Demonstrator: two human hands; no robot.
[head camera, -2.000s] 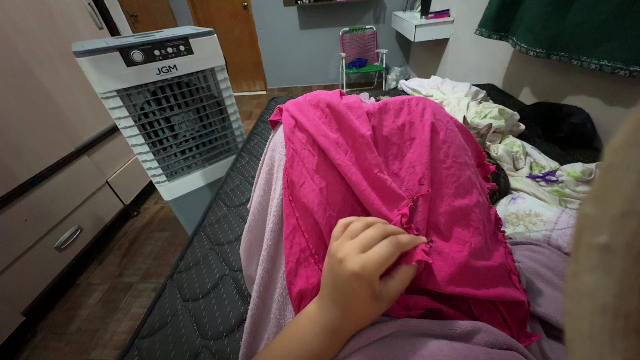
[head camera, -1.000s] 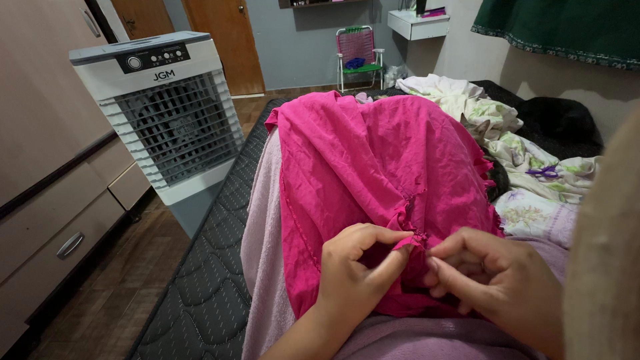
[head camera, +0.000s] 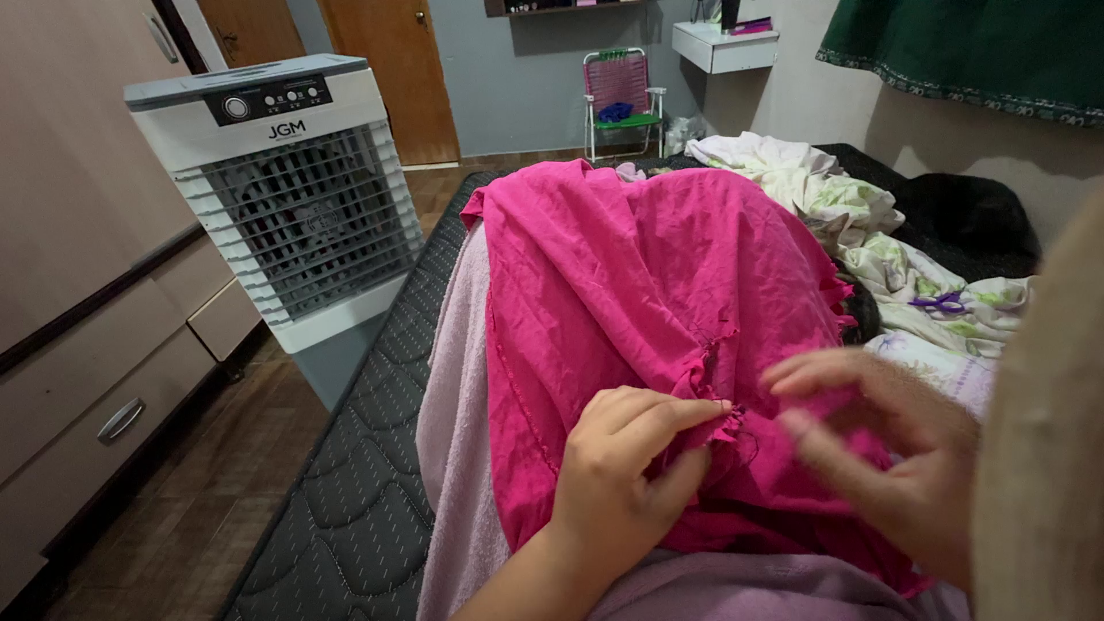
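Note:
Bright pink fabric (head camera: 604, 285) lies draped over the lap, with a gathered, frayed seam and dark thread running down its middle. My left hand (head camera: 634, 453) pinches the seam between thumb and fingers near its lower end. Just right of that seam, my right hand (head camera: 880, 448) is raised and blurred, its thumb and fingers apart; whether a needle or thread is between them cannot be seen. Under the pink fabric is a mauve towel or blanket (head camera: 457, 414). Purple-handled scissors (head camera: 940, 302) rest on the crumpled floral cloth at the right.
A dark quilted mattress (head camera: 362, 509) extends beneath. Left of it stands a white and grey air cooler (head camera: 293, 207), beside a wardrobe (head camera: 86, 259). Crumpled floral cloth (head camera: 802, 181) and a black furry animal (head camera: 975, 216) are at the right. A folding chair (head camera: 623, 103) stands farther back.
My right hand, out of view two seconds ago, came to the seam beside the left and now is a little apart from it. My left hand stays at the seam.

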